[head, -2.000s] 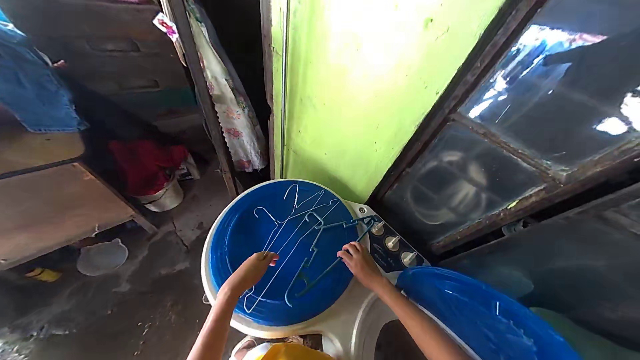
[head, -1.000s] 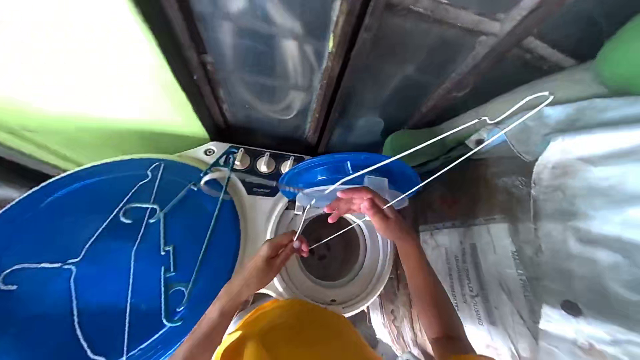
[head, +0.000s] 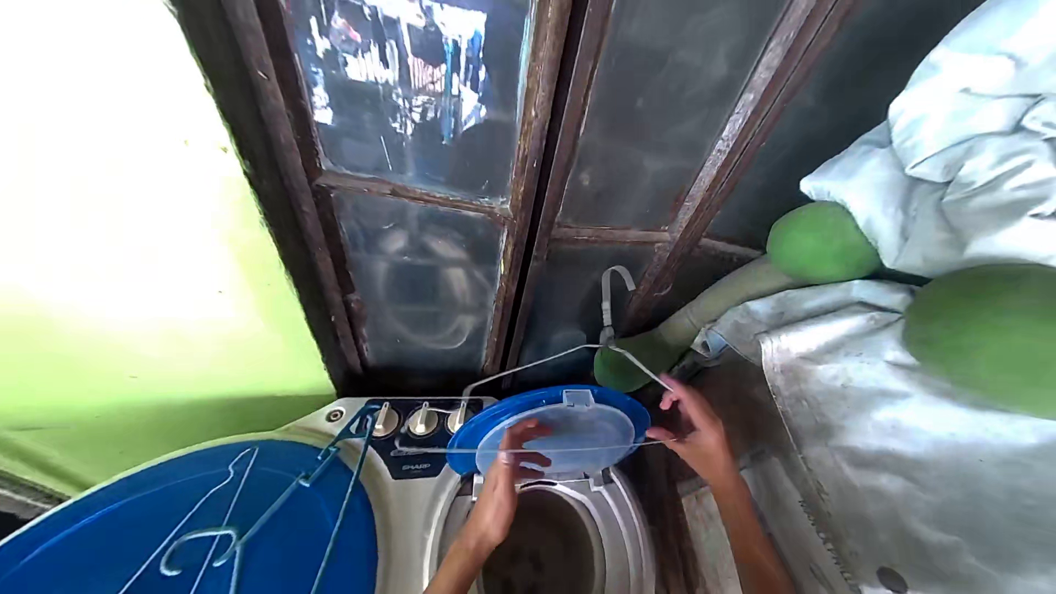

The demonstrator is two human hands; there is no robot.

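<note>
A white wire clothes hanger (head: 536, 360) is held up in front of the washing machine, its hook pointing up. My right hand (head: 691, 425) grips the hanger's right corner between thumb and fingers. My left hand (head: 507, 487) is at the hanger's lower bar with fingers apart; whether it bears on the bar is unclear. Behind the hands stands the raised translucent spin-tub lid (head: 569, 429), with a blue lid (head: 470, 429) behind it. Below is the open spin tub (head: 540, 544). More hangers (head: 227, 536) lie over the blue round cover (head: 82, 503) at the left, one reaching the control knobs (head: 422, 419).
A wood-framed glass window (head: 412, 194) rises behind the machine beside a green wall (head: 157, 272). At the right are a grey-silver sheet (head: 874, 429), white cloth (head: 982, 140) and green rounded objects (head: 821, 242).
The view has swung right and up. The held white hanger has turned from slanting toward the upper right to hook upward. My right hand has moved to its corner, and my left hand's fingers have spread.
</note>
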